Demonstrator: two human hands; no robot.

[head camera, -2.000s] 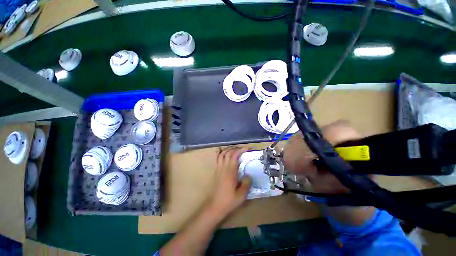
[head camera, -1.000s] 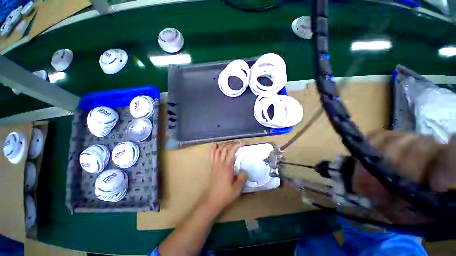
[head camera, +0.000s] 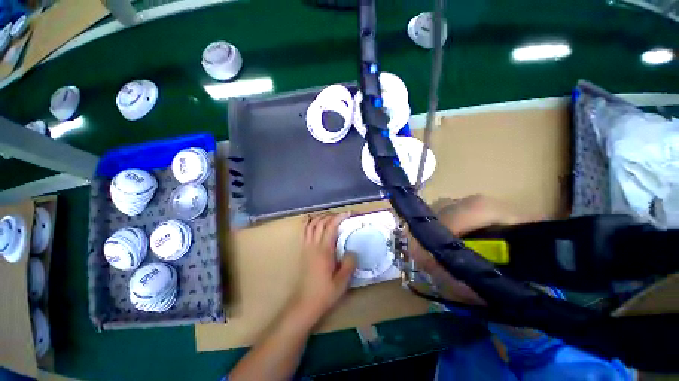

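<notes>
The white fixture (head camera: 366, 280) lies on the cardboard in front of me, with a round part (head camera: 366, 248) in its recess. My left hand (head camera: 326, 257) rests on the fixture's left side, fingers at its upper left and thumb at the recess. My right hand (head camera: 454, 231) holds the black electric screwdriver (head camera: 558, 249) with a yellow band. The screwdriver's metal nose (head camera: 403, 257) is at the fixture's right edge. The black cable (head camera: 424, 223) crosses in front and hides part of my right hand. Whether the tip touches a screw cannot be seen.
A dark tray (head camera: 275, 160) behind the fixture holds piles of white rings (head camera: 330, 114). The left tray (head camera: 104, 298) holds stacked housings (head camera: 153, 286). A tray (head camera: 588, 171) with a plastic bag (head camera: 640, 156) stands at right. Round units (head camera: 222, 60) lie on the green conveyor (head camera: 298, 52).
The screwdriver nose has come back level with the fixture's right edge after tilting and pulling away to the right. My left hand stays on the fixture. The units on the belt have moved left.
</notes>
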